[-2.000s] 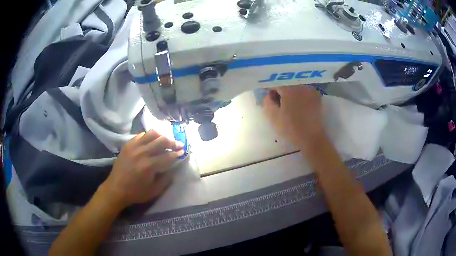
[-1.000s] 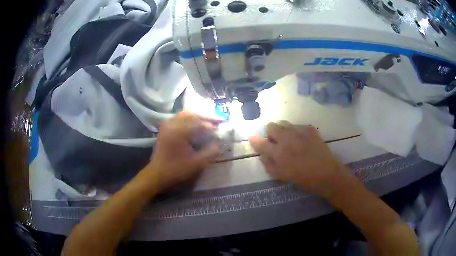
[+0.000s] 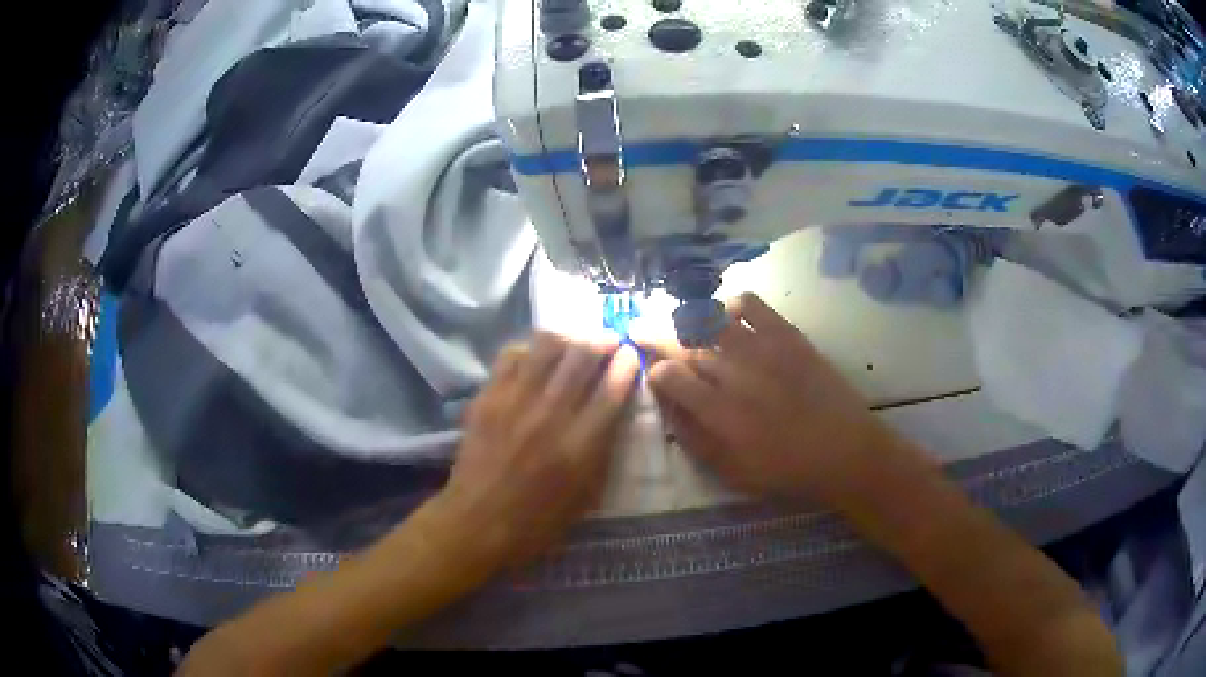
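The presser foot and needle stand in bright glare under the left end of the white sewing machine head. A bright blue piece shows at the foot, and a thin blue line runs from it between my hands. My left hand lies just in front of the foot, fingertips together on pale fabric. My right hand is beside it, fingers bent, fingertips near the same spot. Glare hides what the fingertips pinch. The light grey panel and dark grey panel are heaped left of the needle.
Small white pieces lie at the right of the bed. A grey-blue scrap lies behind the bed under the arm. The ruler-marked edge runs along the front. More grey fabric hangs at the lower right.
My right hand has come from under the machine arm to the needle area, beside my left hand. The grey-blue scrap stays behind. The view has shifted, so the machine sits further right.
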